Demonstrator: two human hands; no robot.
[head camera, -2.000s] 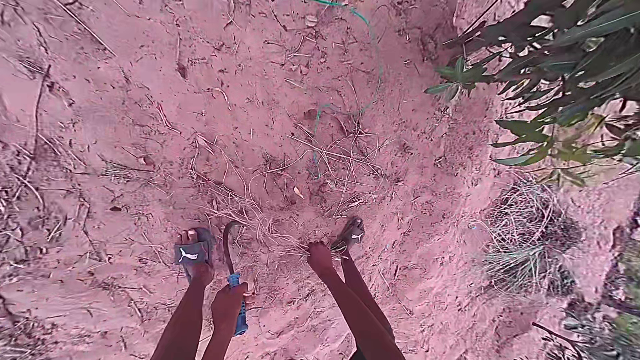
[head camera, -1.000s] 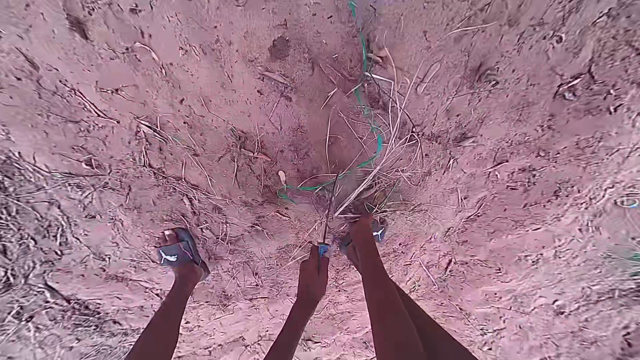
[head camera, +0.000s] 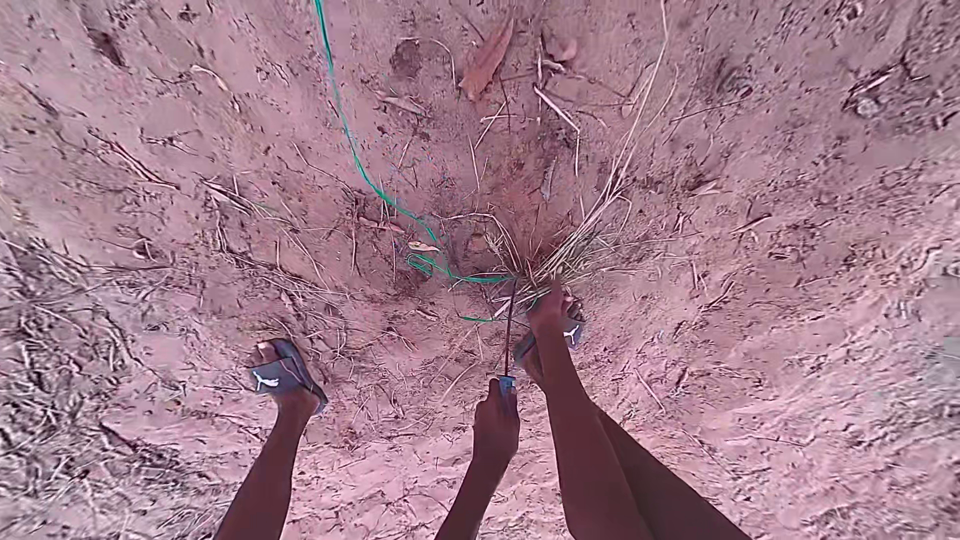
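My left hand (head camera: 496, 424) is closed round the blue handle (head camera: 508, 385) of a sickle, whose thin dark blade (head camera: 511, 326) points away from me and meets the base of a tuft of dry grass. At that tuft, my right hand (head camera: 549, 309) is closed on the dry grass stalks (head camera: 574, 251), just above my sandalled right foot. A green twine (head camera: 352, 142) runs down from the top edge and curves to the tuft, with a small loop (head camera: 421, 262) left of it.
My feet stand apart in dark slide sandals, the left one (head camera: 281, 375) well to the left. Dry twigs and brown leaves (head camera: 487, 60) lie scattered on the reddish soil. A thicker litter of dry stems (head camera: 60, 360) covers the ground at the far left.
Two seconds ago my hands were farther apart, the sickle near my left foot; since then it has come across to the grass by my right foot. The view has also shifted.
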